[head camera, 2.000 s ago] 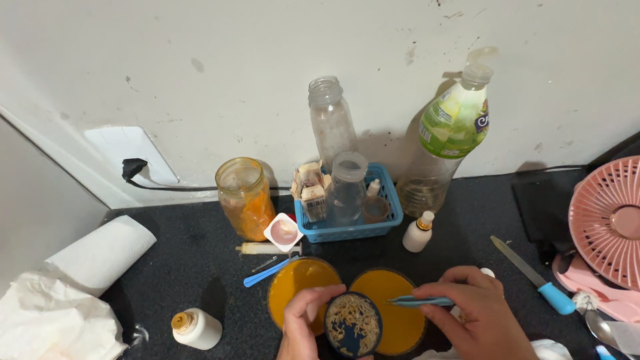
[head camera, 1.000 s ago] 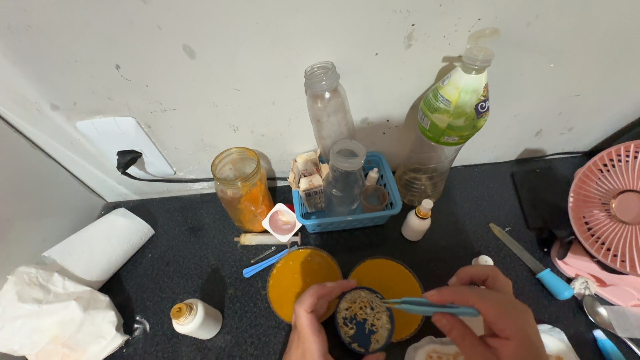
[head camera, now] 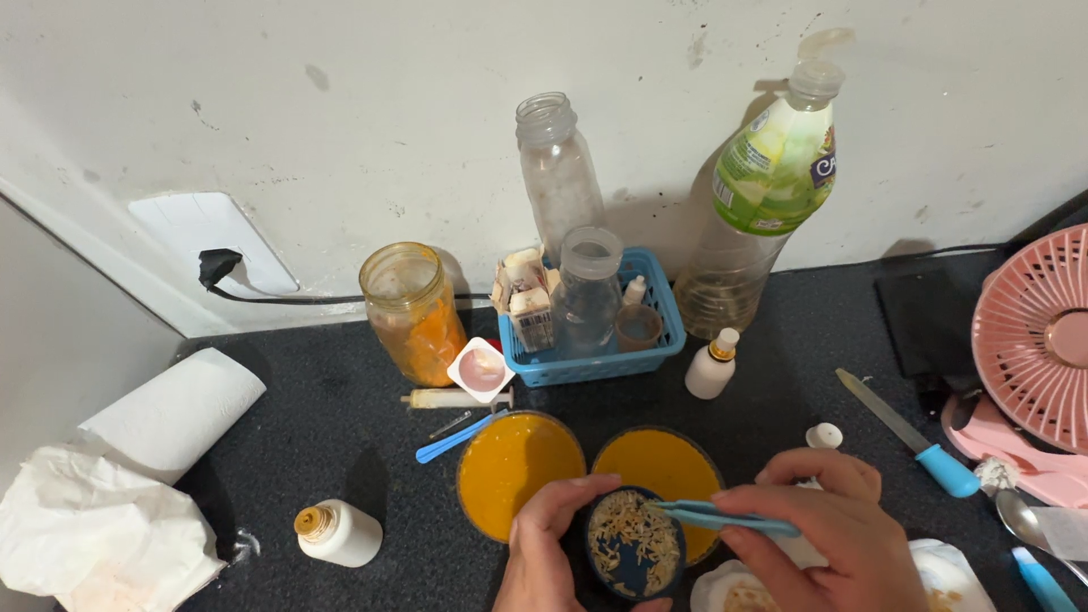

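Observation:
My left hand (head camera: 548, 544) holds a small dark blue round container (head camera: 636, 544) with many small pale, grain-like bits in it; what they are I cannot tell. Light blue tweezers (head camera: 735, 517) are pinched in my right hand (head camera: 824, 527), their tips over the upper right part of the container. Behind my hands lie two round dishes with smooth orange contents, the left dish (head camera: 520, 476) touching or nearly touching my left fingers, the right dish (head camera: 667, 463) partly hidden by the container and my right hand.
Behind the dishes stand a blue plastic basket (head camera: 595, 367) holding bottles, a stained glass jar (head camera: 412, 314), a large plastic bottle (head camera: 756, 195) and a small white bottle (head camera: 711, 365). Another white bottle (head camera: 340, 533) and a paper roll (head camera: 174, 412) are left; a pipette (head camera: 909, 433) and pink fan (head camera: 1033, 340) right.
The tweezers stay in my right hand and the container in my left. The tweezer tips now sit at the container's upper right, near where they were a second ago.

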